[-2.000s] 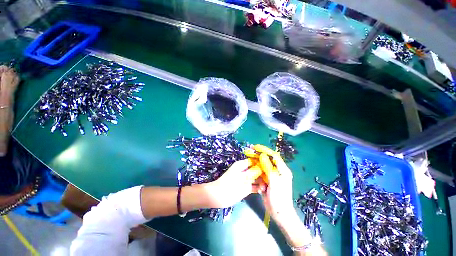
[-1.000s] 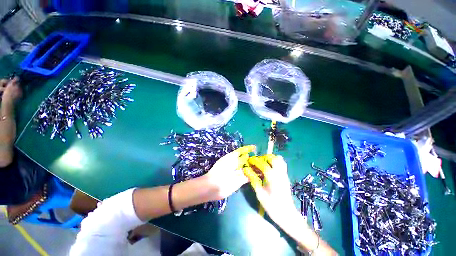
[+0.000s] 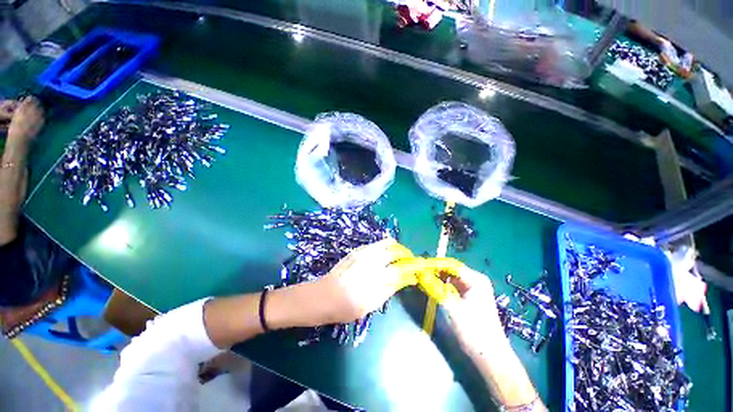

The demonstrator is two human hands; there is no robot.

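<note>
My left hand (image 3: 371,278) and my right hand (image 3: 460,291) meet fingertip to fingertip, with yellow finger cots on, over the right edge of the central pile (image 3: 325,241) of black-and-silver parts. Fingers cover whatever is between them, so I cannot tell what either hand holds. The left clear bag (image 3: 312,170) stands open behind the pile with dark parts inside. The right clear bag (image 3: 497,157) is beside it, with a scatter of tiny black parts (image 3: 460,231) below. A small right pile (image 3: 526,312) lies beside my right hand.
A blue tray (image 3: 565,322) of black-and-silver parts is at right. A far-left pile (image 3: 145,145) and a smaller blue tray (image 3: 133,71) are at left. A neighbour's arm (image 3: 14,165) is at the left edge. The yellow tape line (image 3: 430,315) runs under my hands. The conveyor (image 3: 362,88) lies behind.
My hands have come closer together at the fingertips, and my right hand has moved slightly right, now covering part of the small right pile. The view has shifted a little.
</note>
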